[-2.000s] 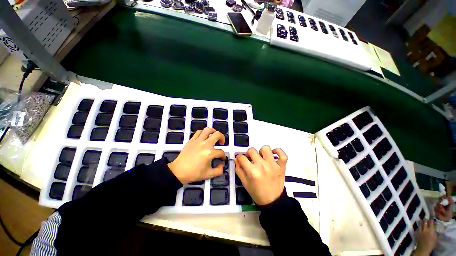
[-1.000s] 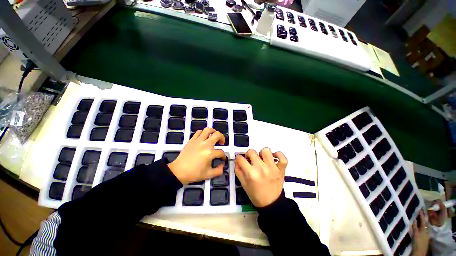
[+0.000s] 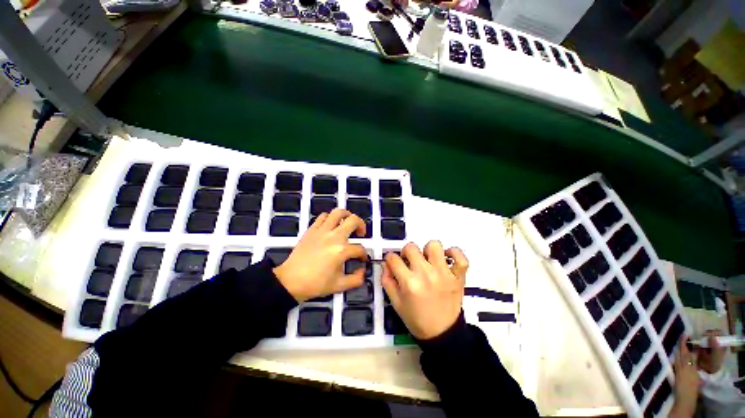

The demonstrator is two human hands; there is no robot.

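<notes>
A white parts tray (image 3: 245,237) lies in front of me with two long rows of slots holding black rounded-square housings (image 3: 314,321). My left hand (image 3: 324,257) rests over the lower row, its fingertips on a black housing (image 3: 354,265). My right hand (image 3: 425,284) is just to its right, fingers curled around a thin dark tool, perhaps tweezers (image 3: 375,261), whose tip points left at that housing. A small shiny end shows by the right fingers. Both hands hide parts of the slots below them.
A green conveyor belt (image 3: 327,114) runs behind the tray. Two dark strips (image 3: 495,317) lie at right. A second parts tray (image 3: 608,286) stands further right, with another person's hands (image 3: 688,380) beside it. A bag of small parts (image 3: 41,192) is at left.
My hands stay almost in place; the thin dark tool shows more clearly between them. The other person's hands at right have shifted, with a white pen-like tool in them.
</notes>
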